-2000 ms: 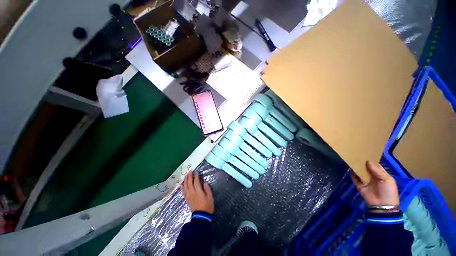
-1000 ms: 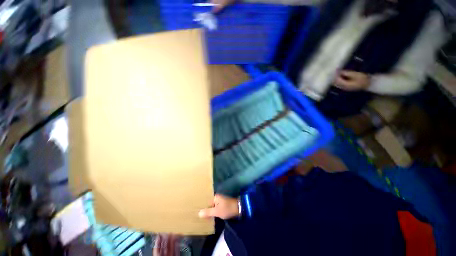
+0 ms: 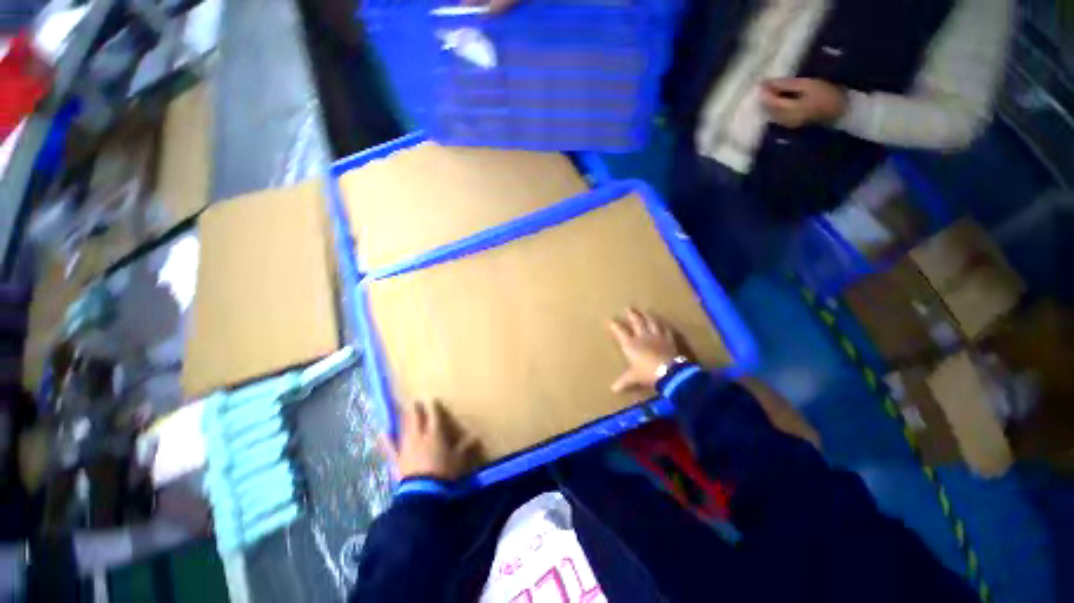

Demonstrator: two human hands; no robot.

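A brown cardboard divider (image 3: 530,318) lies flat inside the near blue plastic crate (image 3: 733,332) and hides what is under it. My left hand (image 3: 431,445) is at the crate's near left corner, its fingers spread on the divider's edge. My right hand (image 3: 644,351) rests with spread fingers on the divider's right part. Neither hand grips anything that I can see.
A second crate with a divider (image 3: 459,194) adjoins behind. A person holds a blue crate (image 3: 530,83) beyond it. Mint fans (image 3: 253,454) and another cardboard sheet (image 3: 262,289) lie on the bench at left. Another person (image 3: 872,106) stands at upper right. Cartons (image 3: 966,283) are at right.
The cardboard divider moved from above the bench, in my right hand, over to the near crate and now covers its fans. My right hand let go of it. My left hand moved from the bench to the crate.
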